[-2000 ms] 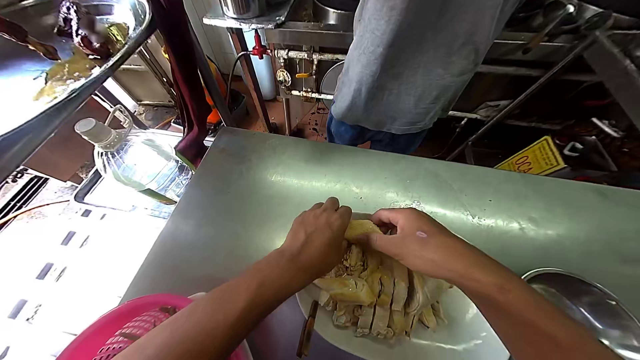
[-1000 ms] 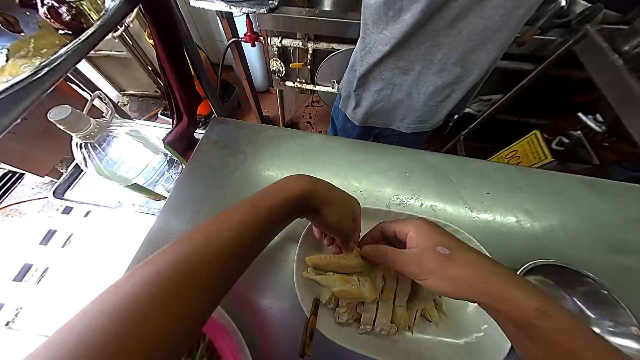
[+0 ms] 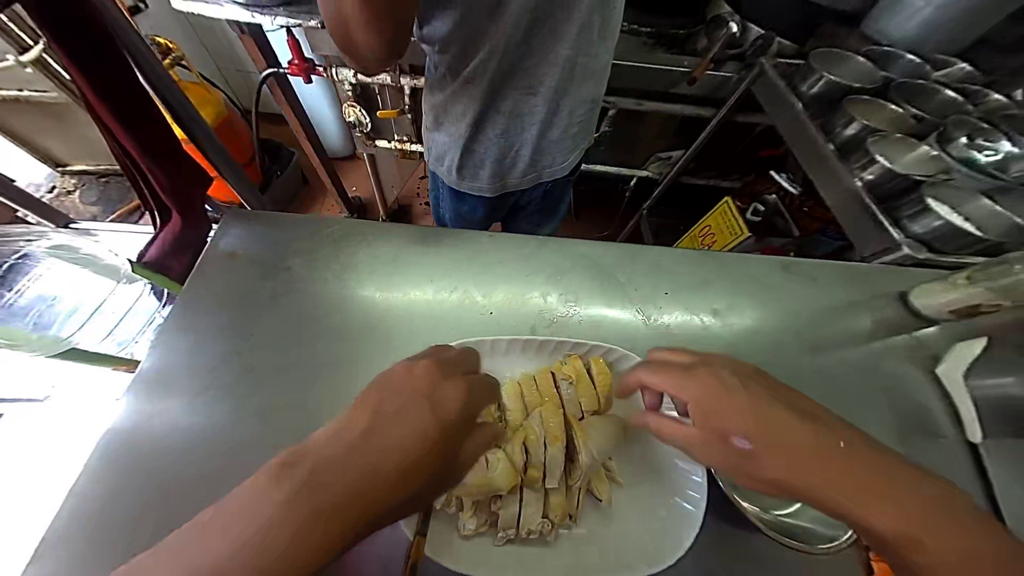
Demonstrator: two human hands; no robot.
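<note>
Sliced pale yellow cooked poultry lies in rows on a white oval plate with a fluted rim. My left hand is at the left side of the meat, its fingers curled down against the pieces; whether it grips one is hidden. My right hand is just right of the upper slices, its fingers apart and slightly blurred, with nothing seen in it. A thin brown handle or stick rests at the plate's lower left edge.
The plate stands on a steel worktop. A round metal bowl is under my right forearm. A person in a grey shirt stands beyond the far edge. Metal pots fill a rack at the right; a clear plastic container is at the left.
My hands have moved apart, to either side of the meat. More slices now show at the top of the pile. The view has shifted, bringing the pot rack into sight.
</note>
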